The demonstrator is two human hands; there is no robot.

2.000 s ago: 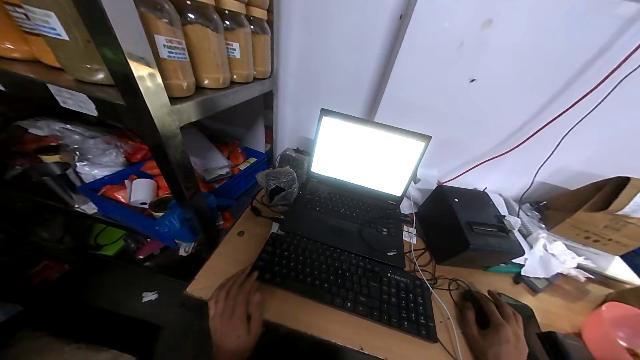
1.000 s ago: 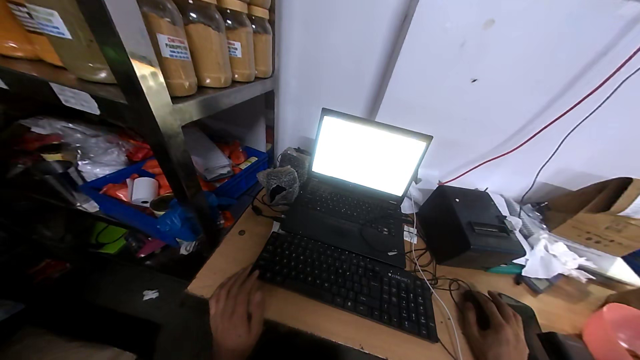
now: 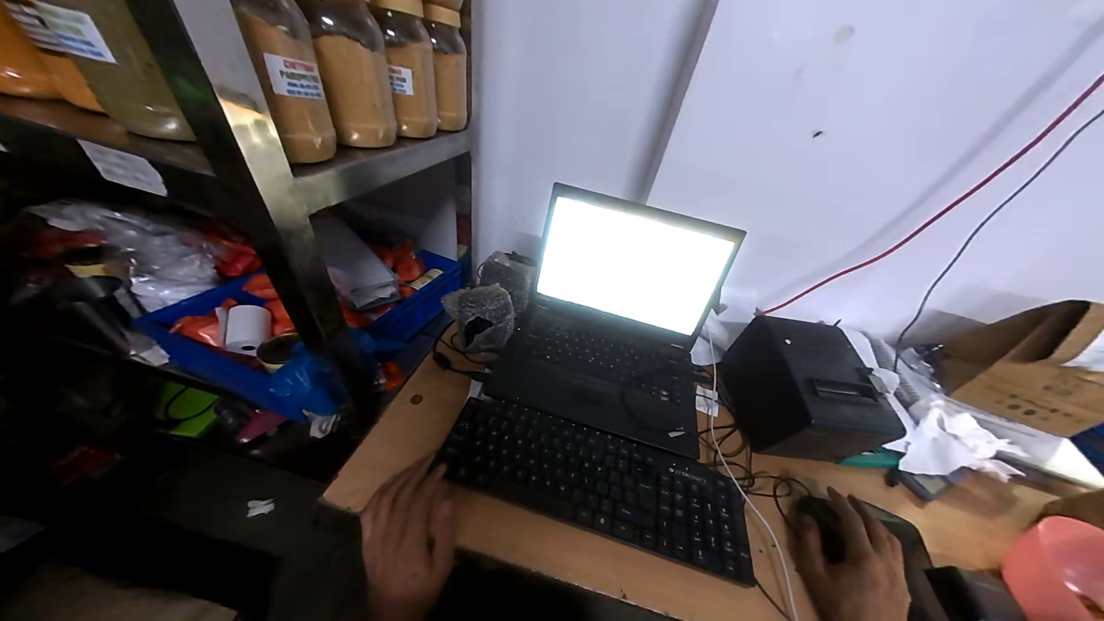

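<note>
My left hand [image 3: 407,536] lies palm down at the front left edge of the wooden desk, its fingertips beside the left end of a black computer keyboard [image 3: 595,483]. It holds nothing. At the lower right, my right hand [image 3: 856,552] rests over a black computer mouse [image 3: 822,524], fingers curled along it, at the left part of a dark mouse pad [image 3: 897,528]. Behind the keyboard stands an open black laptop [image 3: 595,379] with a glowing white screen [image 3: 634,263]; its contents are washed out.
A black box-shaped printer [image 3: 806,388] stands right of the laptop, with loose cables between. Crumpled white paper [image 3: 949,440], a cardboard box [image 3: 1026,371] and a pink bowl [image 3: 1056,565] are farther right. At left, a metal shelf [image 3: 379,168] holds jars of powder above blue crates [image 3: 203,358].
</note>
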